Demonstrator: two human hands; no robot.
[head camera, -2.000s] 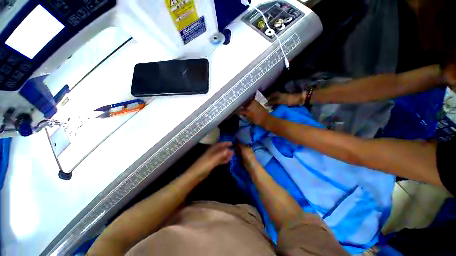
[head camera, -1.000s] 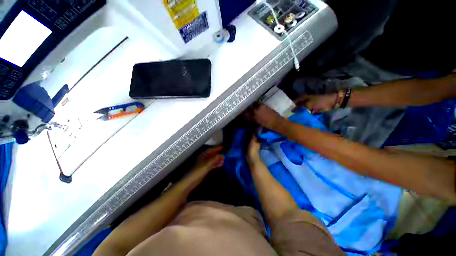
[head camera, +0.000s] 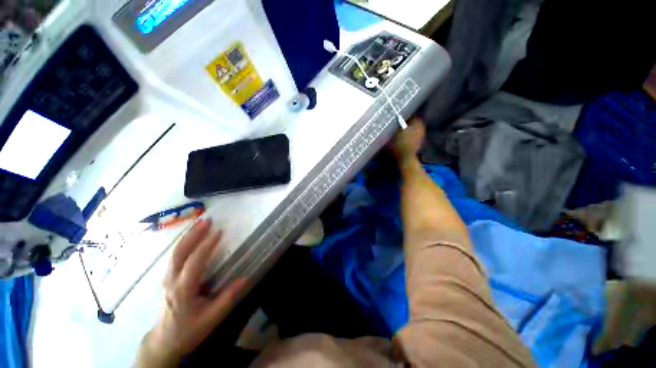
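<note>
My left hand (head camera: 193, 284) lies on the white table's front edge with its fingers apart, holding nothing. My right hand (head camera: 410, 138) is at the underside of the table edge on the right; its fingers are partly hidden, so its grip cannot be told. Blue cloth, bright and pale (head camera: 536, 266), lies in a heap below the table edge, under and beside my right arm. Thread snips (head camera: 175, 215) with blue and orange handles lie just beyond my left fingertips. The black smartphone (head camera: 238, 165) lies flat on the table.
The white sewing machine head (head camera: 172, 79) stands at the back left, its needle area at the left. A small parts tray (head camera: 379, 63) with a white cable is at the table's right end. An edge ruler (head camera: 324, 183) runs along the front. Grey cloth (head camera: 514, 154) lies at the right.
My left hand has moved up from below the edge onto the table. My right hand has left the cloth for the table's edge. The other person's arms have gone from view. The view has shifted.
</note>
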